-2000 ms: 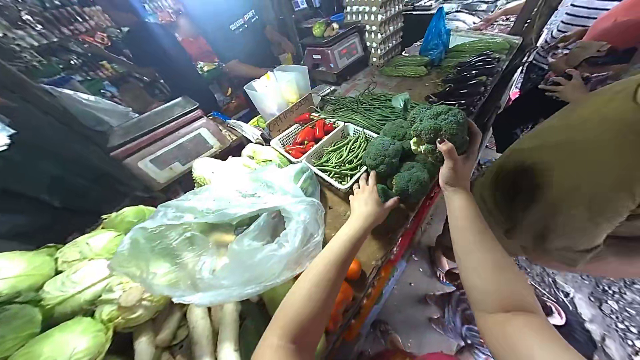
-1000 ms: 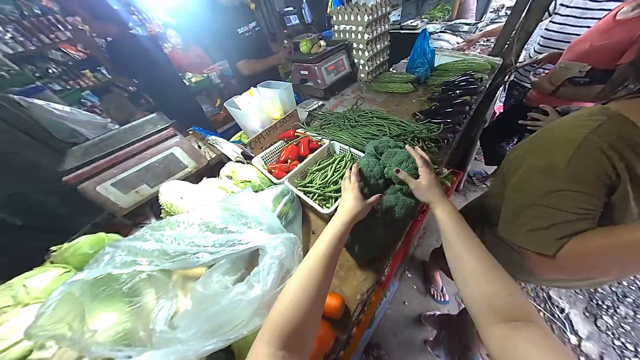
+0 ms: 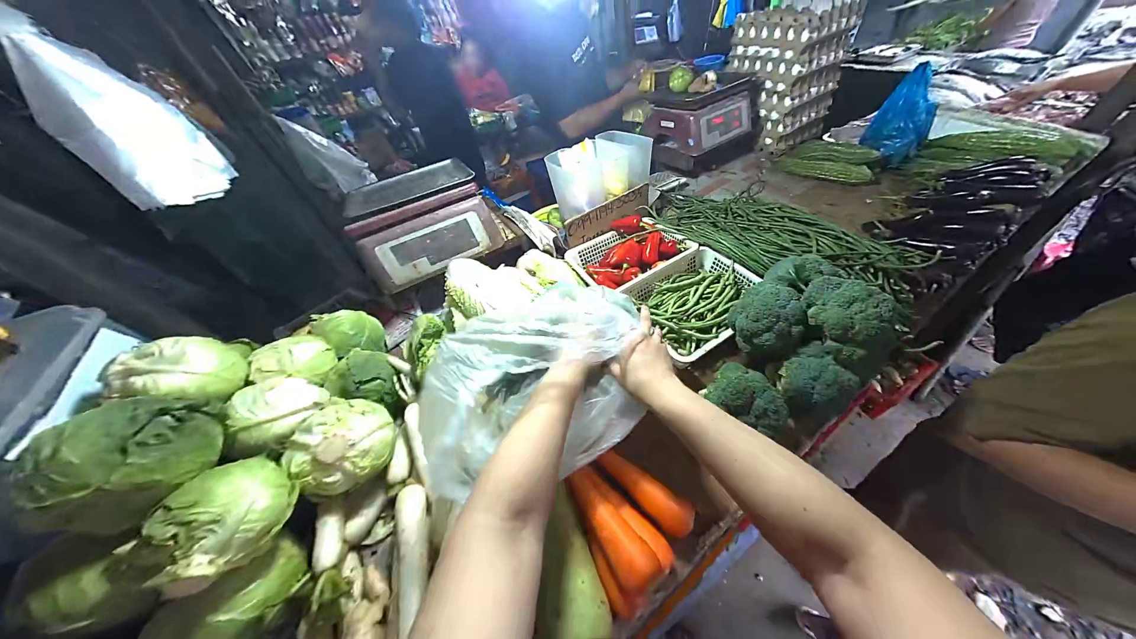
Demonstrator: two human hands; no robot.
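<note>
A clear plastic bag [image 3: 532, 382] bulges over the vegetables at the middle, its contents blurred by the plastic. My left hand [image 3: 581, 355] reaches into or under its upper folds, fingers mostly hidden. My right hand [image 3: 646, 359] has its fingers closed on the bag's right edge. Just right of that hand is a white basket of green beans [image 3: 688, 306], and behind it a basket of red peppers [image 3: 630, 257]. Broccoli heads [image 3: 816, 319] are piled farther right. Carrots [image 3: 621, 524] lie below the bag, between my forearms.
Cabbages [image 3: 222, 426] and white radishes [image 3: 411, 541] cover the stall's left. A scale [image 3: 426, 240] stands behind them. Long beans [image 3: 781, 231], eggplants [image 3: 985, 204], gourds [image 3: 830, 160], and egg trays [image 3: 790, 71] are farther back. A person [image 3: 1047, 426] stands close at the right.
Both hands have left the broccoli and moved left to the plastic bag. The bag is now gathered up, and more carrots and cabbages show. The view has shifted left.
</note>
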